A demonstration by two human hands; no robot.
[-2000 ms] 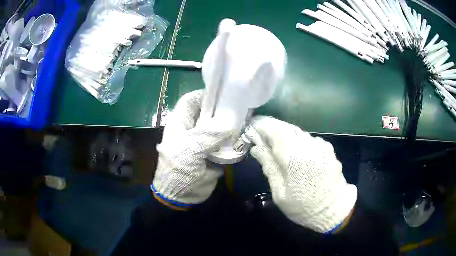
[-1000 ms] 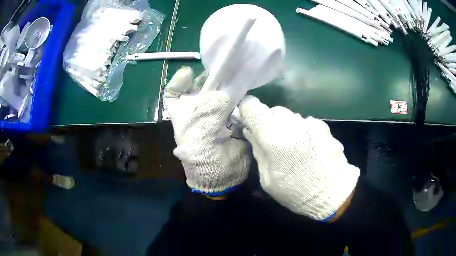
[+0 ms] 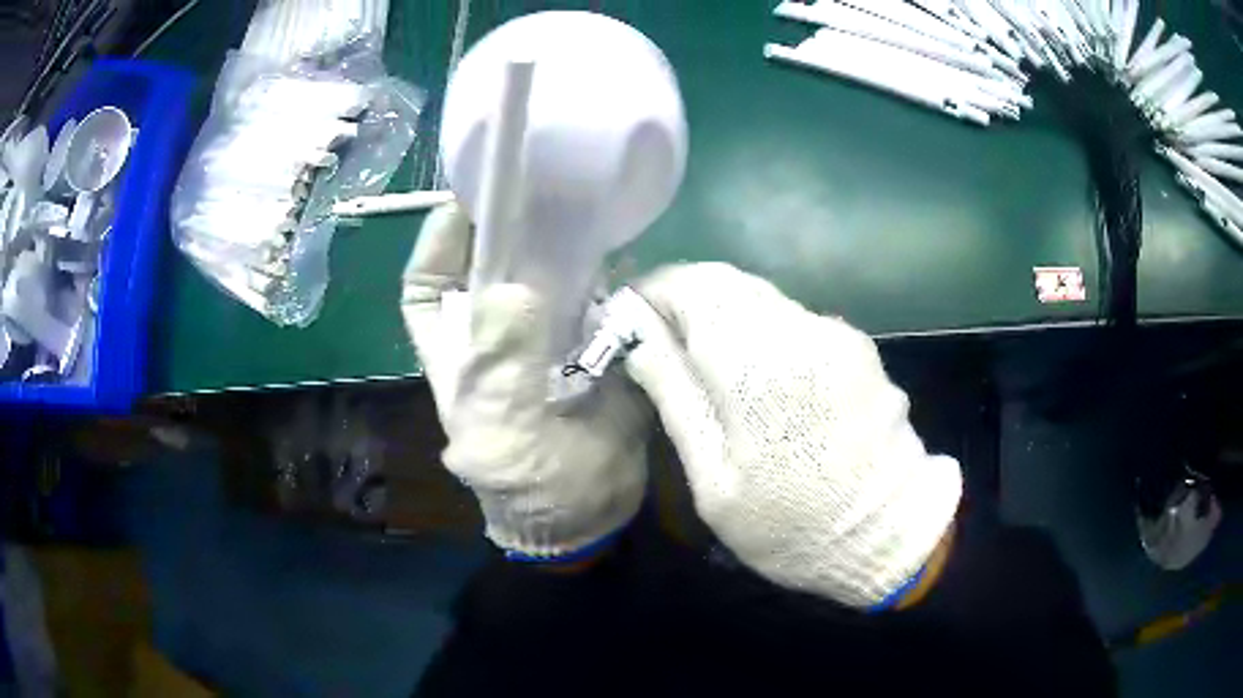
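A white housing with a wide round end up stands over the bench's front edge. A white antenna stick lies along its left side. My left hand, in a knitted glove, is wrapped around the housing's narrower neck and the stick's lower end. My right hand, also gloved, pinches the joint end of a white antenna between thumb and fingers at the housing's lower right side. A short dark lead shows beside it. The rest of that antenna is hidden.
White antennas in a clear bag lie at left, with one loose stick beside it. A blue bin of white parts is far left. Fanned antennas with black cables lie at right, near a small label.
The housing has moved left and tilted between the hands, and now covers the loose stick's right end. The small joint piece at my right fingertips has come into clearer view.
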